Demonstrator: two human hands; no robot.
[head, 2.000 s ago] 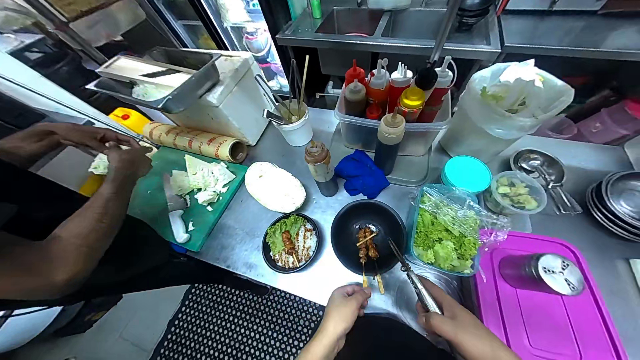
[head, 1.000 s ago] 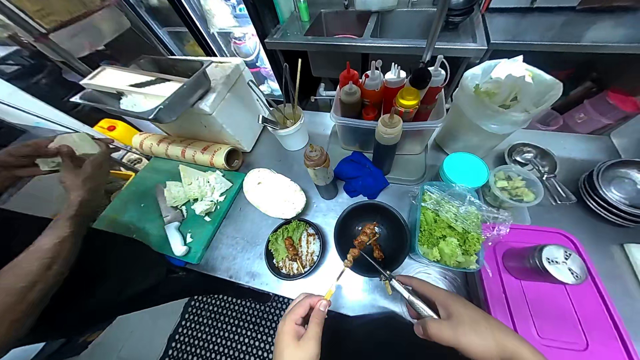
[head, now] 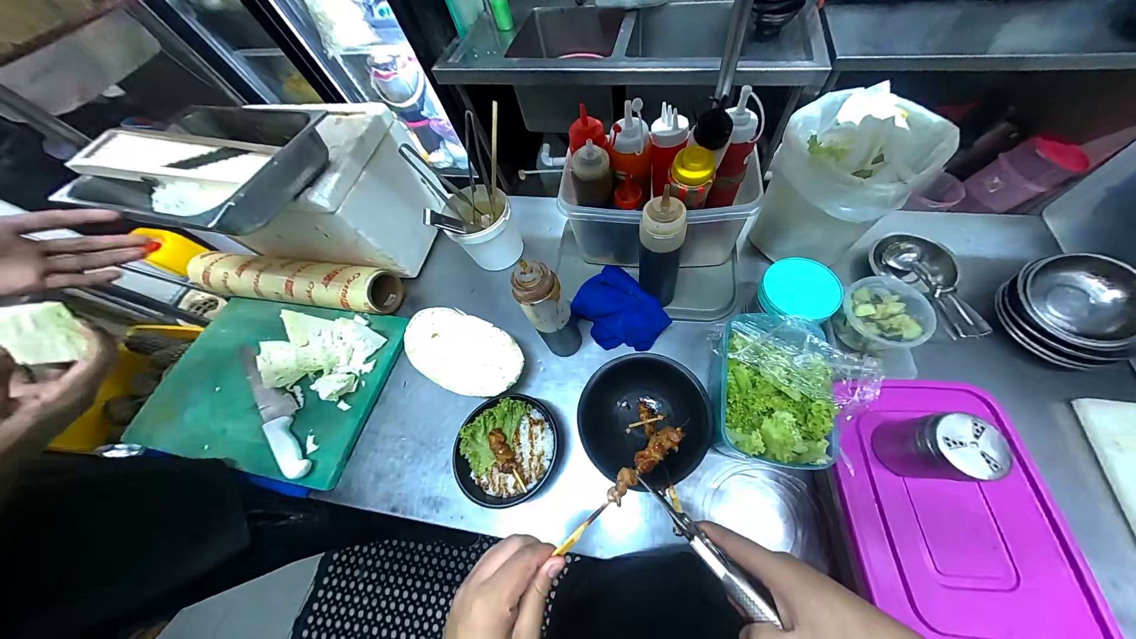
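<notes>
A meat skewer (head: 641, 463) is pinched by its stick's lower end in my left hand (head: 510, 586); its meat lies over the near rim of a black bowl (head: 612, 399). Metal tongs (head: 723, 568) are in my right hand (head: 781, 581), their tips at the bowl's near rim close beside the meat. Another piece of skewered meat (head: 650, 414) rests inside the bowl. To the left, a smaller black bowl (head: 463, 475) holds rice with brown sauce, lettuce and a meat skewer. A plastic tub of lettuce (head: 781, 399), partly under cling film, stands right of the black bowl.
A co-worker's hands (head: 53, 257) are at the far left, by a green cutting board (head: 195, 399) with cut cabbage and a knife (head: 275, 417). Sauce bottles (head: 661, 248), a blue cloth (head: 621, 306) and a white oval item (head: 463, 351) stand or lie beyond the bowls. A pink lid (head: 958, 515) lies right.
Two seconds ago both skewers lay in the black bowl; my left hand now holds one tilted up over the near rim. The co-worker's hands have moved left, off the cutting board.
</notes>
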